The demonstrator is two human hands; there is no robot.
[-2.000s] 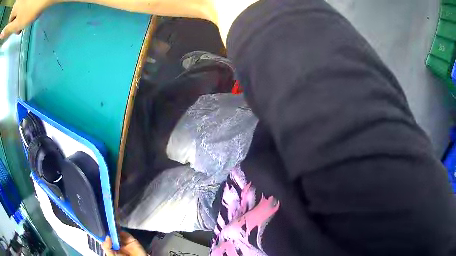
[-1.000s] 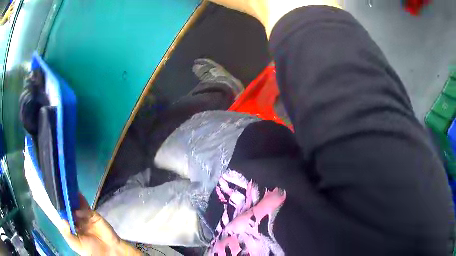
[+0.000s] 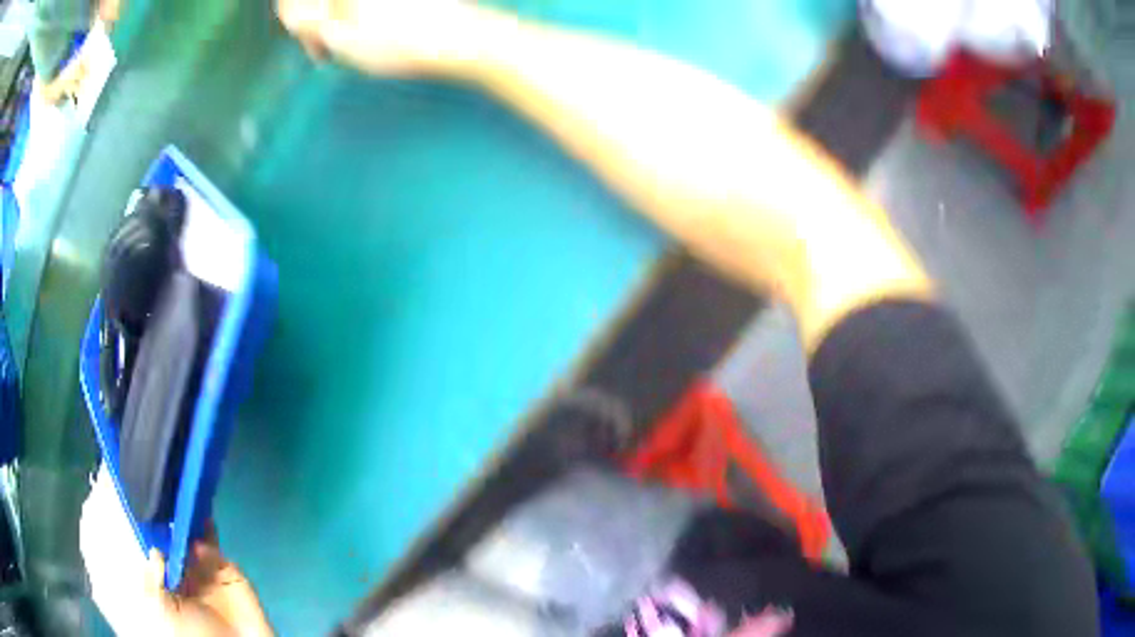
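A blue tray (image 3: 214, 436) is tilted up on its side at the left, over the green surface. It holds black over-ear headphones (image 3: 143, 255) and a flat black oval base unit (image 3: 162, 404) on a white lining (image 3: 214, 239). My left hand (image 3: 205, 597) grips the tray's lower end. White sheets (image 3: 110, 548) show below the tray, partly hidden by it and my hand. My right arm reaches across the bench. My right hand (image 3: 311, 27) is small and blurred at the top edge, so its fingers and any held thing are unclear.
The teal bench (image 3: 436, 286) has a dark front edge running diagonally. A darker green belt (image 3: 75, 311) lies beyond it at the left. A red frame (image 3: 1021, 131) stands on the grey floor; another red frame (image 3: 722, 454) is near my lap. Green and blue containers are at the right edge.
The view has swung, showing more bench and floor. The tray has turned from lying nearly flat to steeply tilted, still in my left hand. My right hand has come back into view at the top.
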